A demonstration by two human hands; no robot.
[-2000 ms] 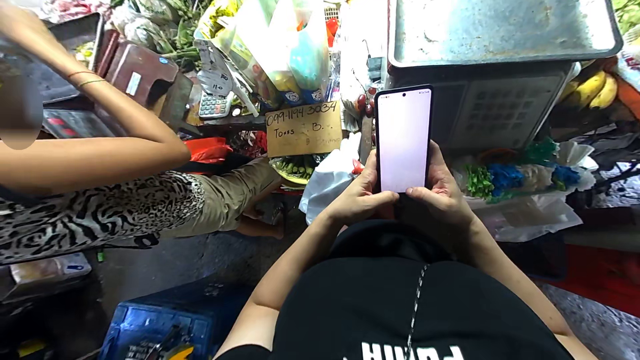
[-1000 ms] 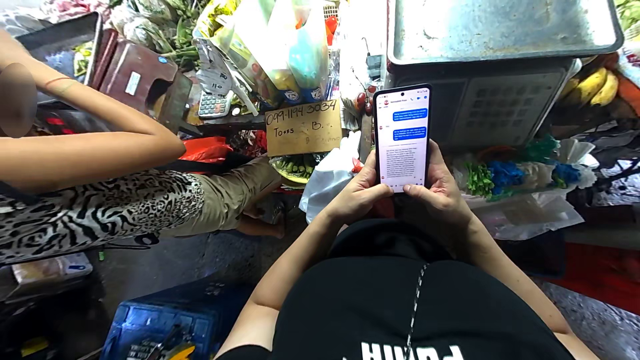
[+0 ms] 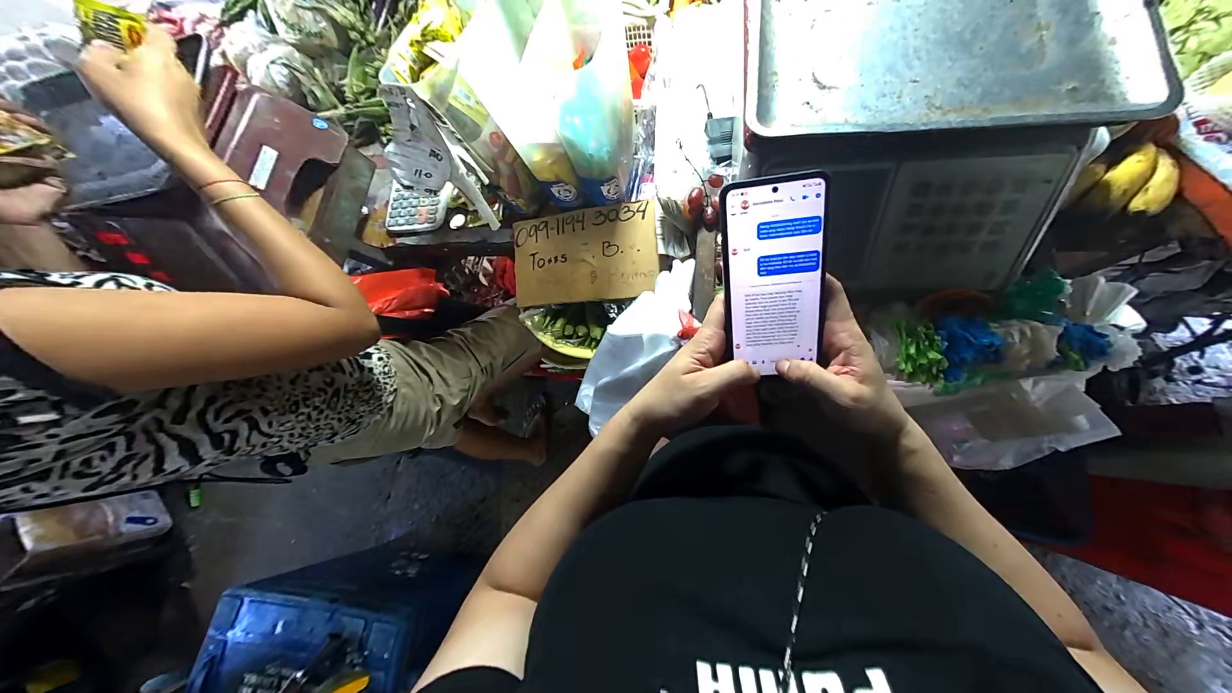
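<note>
A smartphone stands upright between my two hands, its lit screen facing me and showing a page of message bubbles. My left hand grips its lower left side, with the thumb at the bottom edge. On the lower right side my right hand holds it, the thumb over the bottom of the screen. A white plastic bag hangs just left of my left hand. Behind the phone is a weighing scale with a metal tray on top.
At left, another person's arm reaches over the stall, a yellow packet in the hand. A cardboard sign bears handwriting. Near it lies a calculator. Bananas lie at right. A blue crate sits on the floor.
The phone's screen went from nearly blank to a page of messages. The other person's forearm has swung, and a hand with a yellow packet now shows. My hands have kept their hold.
</note>
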